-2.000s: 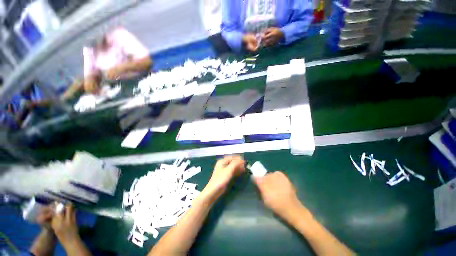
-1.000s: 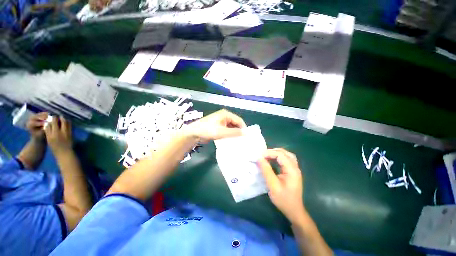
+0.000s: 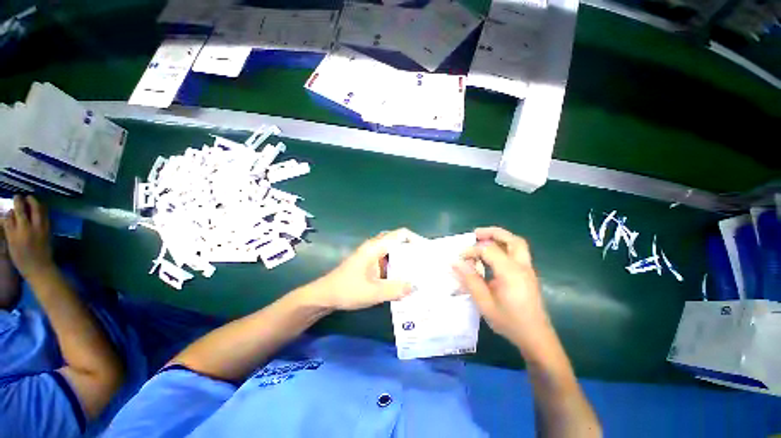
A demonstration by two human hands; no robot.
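A white printed retail box (image 3: 437, 323) is held upright in front of my chest, with a small dark logo on its lower half. My left hand (image 3: 364, 272) grips its upper left side. My right hand (image 3: 507, 278) is at its upper right edge, thumb on the face and fingers at the top. Whether a hang tab is on the box's top cannot be told; the upper part is overexposed. A big heap of white hang tabs (image 3: 223, 205) lies on the bench to the left.
Peeled strips (image 3: 631, 242) lie at the right. Boxes stand at the left (image 3: 73, 133) and right (image 3: 732, 338) ends. Beyond the edge rail (image 3: 342, 142), boxes (image 3: 398, 96) and a white stop bar (image 3: 538, 128) lie on the belt. Another worker's arm (image 3: 51, 282) is at the left.
The view has tilted further down. The box, earlier slanted between my hands, is now more upright. My right hand has moved up to its top edge, and my left hand now holds its side.
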